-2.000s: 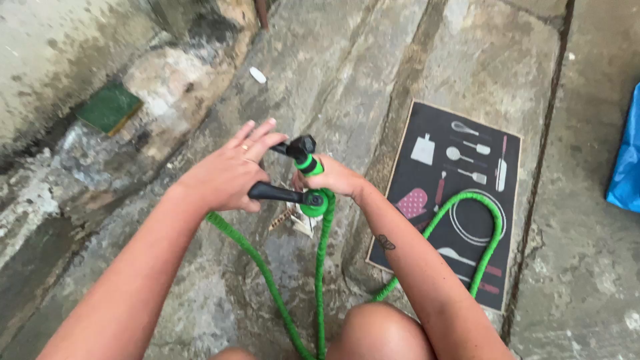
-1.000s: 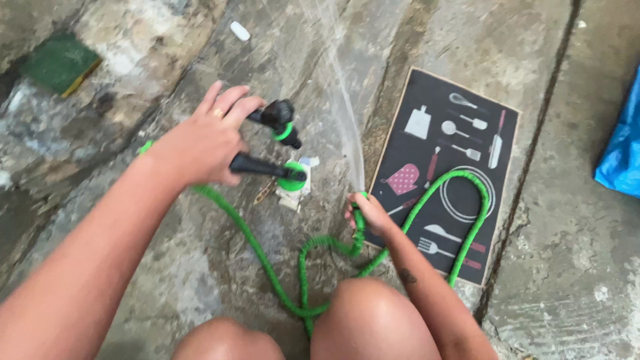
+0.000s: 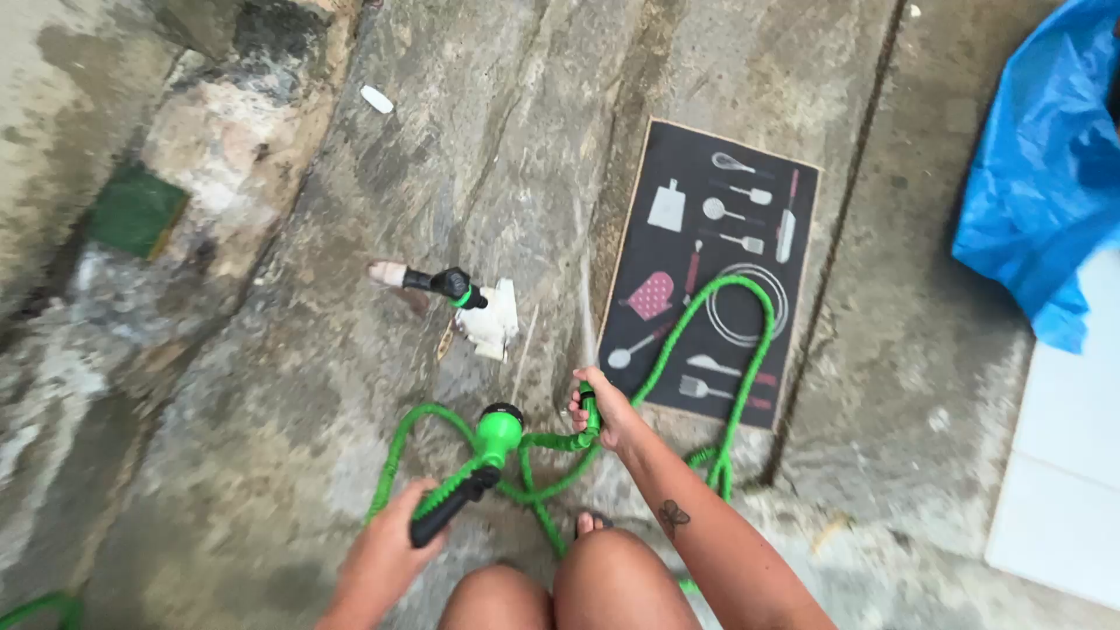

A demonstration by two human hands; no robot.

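My left hand (image 3: pixel 394 542) grips the black handle of a green and black spray nozzle (image 3: pixel 500 432), low in front of my knees. My right hand (image 3: pixel 605 411) is closed around the green connector end (image 3: pixel 589 409) of a green fabric-covered hose (image 3: pixel 394 455), and a thin jet of water shoots up and away from that end. The nozzle is apart from this hose end. A black tap fitting with a green ring (image 3: pixel 455 287) stands out from a short pipe, above a broken white piece (image 3: pixel 492 325) on the ground.
A dark mat with kitchen-utensil prints (image 3: pixel 669 254) lies at the right, a loop of hose across it. Beyond are a blue plastic sheet (image 3: pixel 1006 219) and white tiles (image 3: pixel 1059 472). A green block (image 3: pixel 136 210) and a small white object (image 3: pixel 377 99) lie at the left.
My left hand has moved down, away from the tap fitting, with the nozzle in it. Two seconds ago my right hand was by the fitting; now it holds the spraying hose end lower right.
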